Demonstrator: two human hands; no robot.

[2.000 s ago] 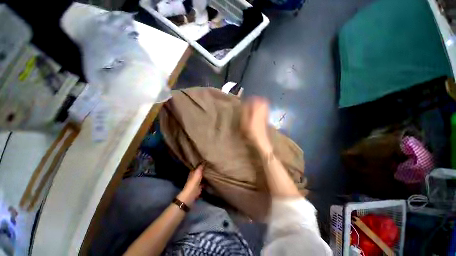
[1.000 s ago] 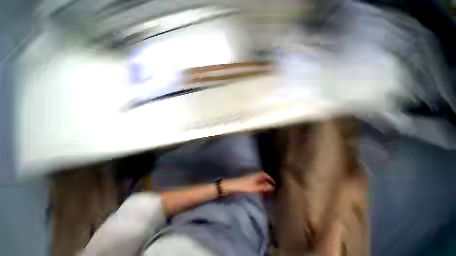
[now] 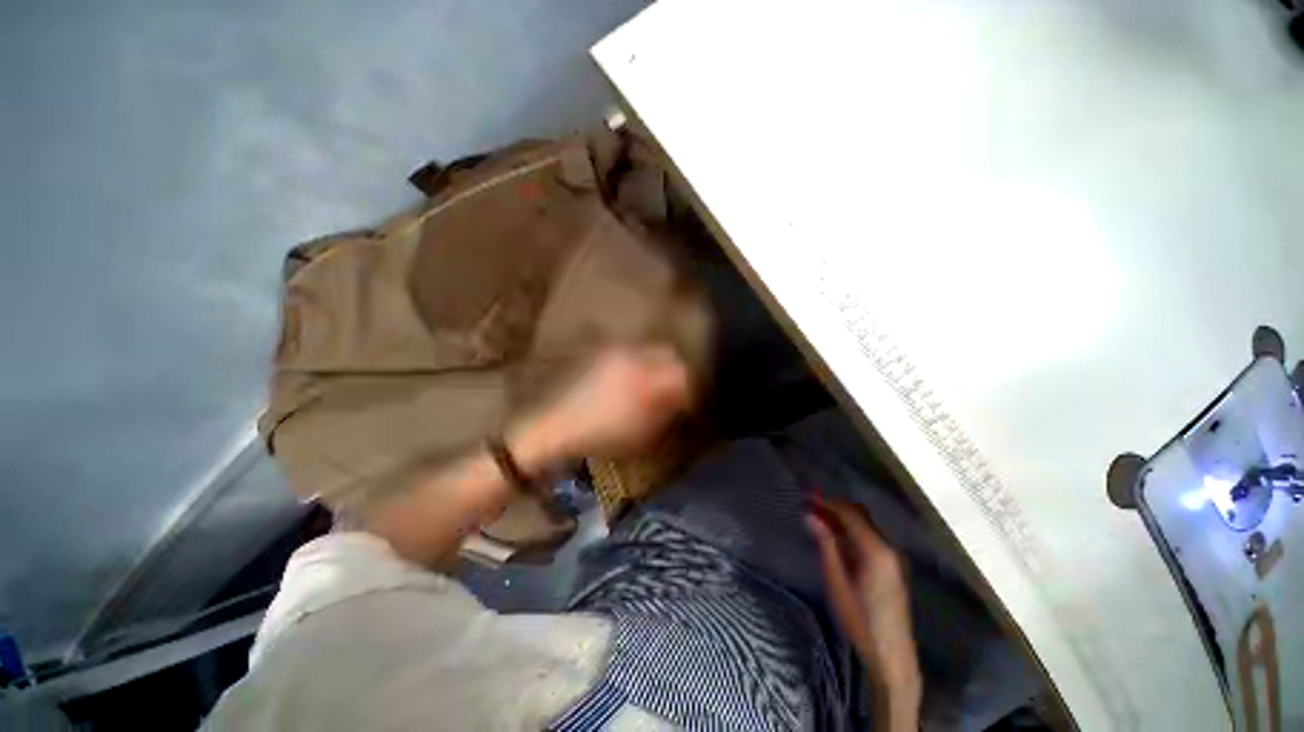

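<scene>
Brown garment pieces (image 3: 386,343) hang in a bunched, layered pile left of my lap, beside the table's front edge. Dark seams and a thin pale line run across them. My left hand (image 3: 636,398), with a dark bracelet at the wrist, is blurred over the right side of the pile. Its fingers close on a blurred fold of the brown fabric; the fingertips do not show clearly. My right hand (image 3: 847,551) is over my lap below the table edge, with fingers loosely apart and nothing visible in it.
The white table (image 3: 915,186) crosses the right side, with a printed ruler scale (image 3: 930,415) along its front edge. The lit needle area and metal plate (image 3: 1216,501) are at the far right, beside a tan slotted strip (image 3: 1258,665). Blue-grey floor (image 3: 215,172) lies left.
The view has swung from the basket side, across the table, to the garment pile on my left. My left hand has moved from my lap onto this pile. My right hand is now over my lap.
</scene>
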